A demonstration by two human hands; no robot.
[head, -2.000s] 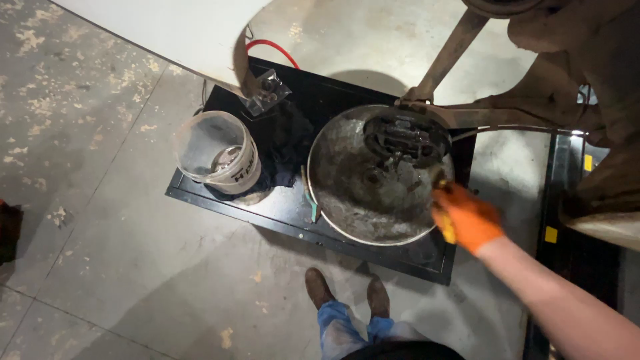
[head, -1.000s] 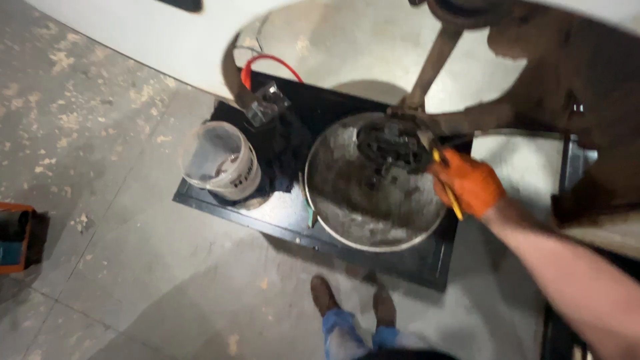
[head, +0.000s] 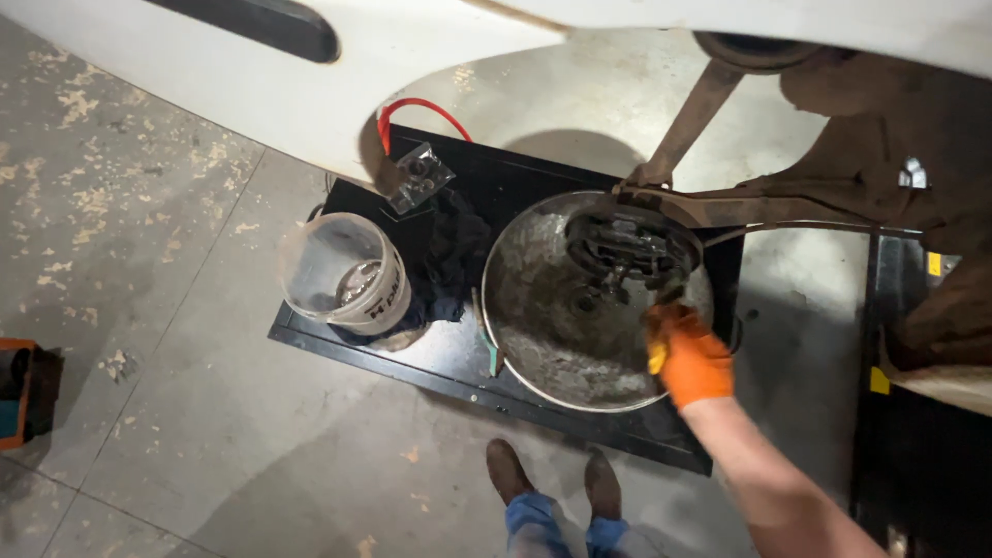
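Observation:
My right hand (head: 688, 353), in an orange glove, is closed on a yellow-handled tool (head: 657, 356); its dark working end, too blurred to identify, is at the lower right of a vehicle's wheel hub assembly (head: 635, 246). That dark, greasy assembly hangs over a wide round metal pan (head: 542, 356). The pan rests on a black metal cart top (head: 434, 368). Left of it stands a translucent plastic bucket (head: 318, 267) with some liquid or shiny matter inside. A clear plastic bag of small parts (head: 420, 177) lies near the back edge. My left hand is out of the frame.
White bodywork (head: 256, 85) curves overhead at the upper left. A rusty suspension arm (head: 775, 208) runs in from the right. A red hose (head: 426, 102) loops behind the cart. A green-handled tool (head: 490, 353) touches the pan's left rim. An orange container (head: 17, 395) stands on the floor at far left.
My right hand, with the yellow-handled tool, rose toward the upper right of the pan, then came lower and back over its right rim. The view has shifted somewhat.

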